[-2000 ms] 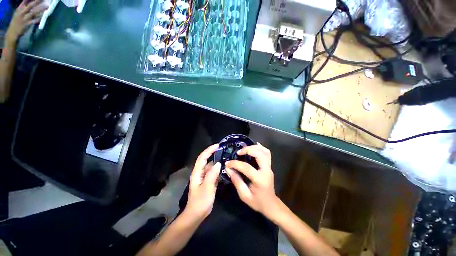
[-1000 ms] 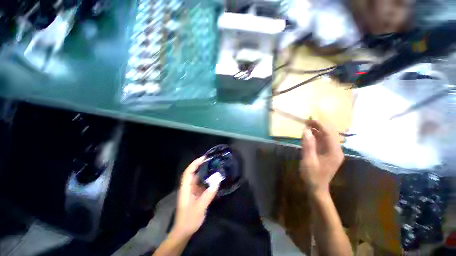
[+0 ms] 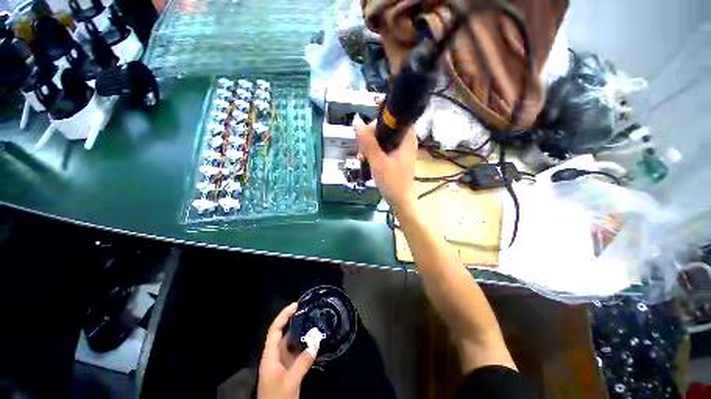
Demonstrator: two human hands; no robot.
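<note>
My left hand (image 3: 282, 360) holds a round glossy black motor housing (image 3: 340, 321) over my lap, open side up. A silver-white motor (image 3: 313, 340) sits inside it, with my thumb against it. My right hand (image 3: 387, 156) grips the black electric screwdriver (image 3: 407, 97) with its orange band. The screwdriver is tilted, its lower end at the front of the white-grey screw feeder (image 3: 337, 144). Whether a screw is on the bit cannot be seen.
The clear tray (image 3: 288, 204) of wired motors lies left of the feeder. Black units on white stands (image 3: 76, 117) stand at the back left. Cardboard (image 3: 460, 226) with a power adapter (image 3: 493, 176), plastic bags (image 3: 581, 234) and a brown cloth (image 3: 507, 70) are right. A black parts bin (image 3: 160, 312) is below left.
My right hand has left the housing, reached to the right, and now holds the screwdriver at the feeder. My left hand still holds the housing. The view has shifted.
</note>
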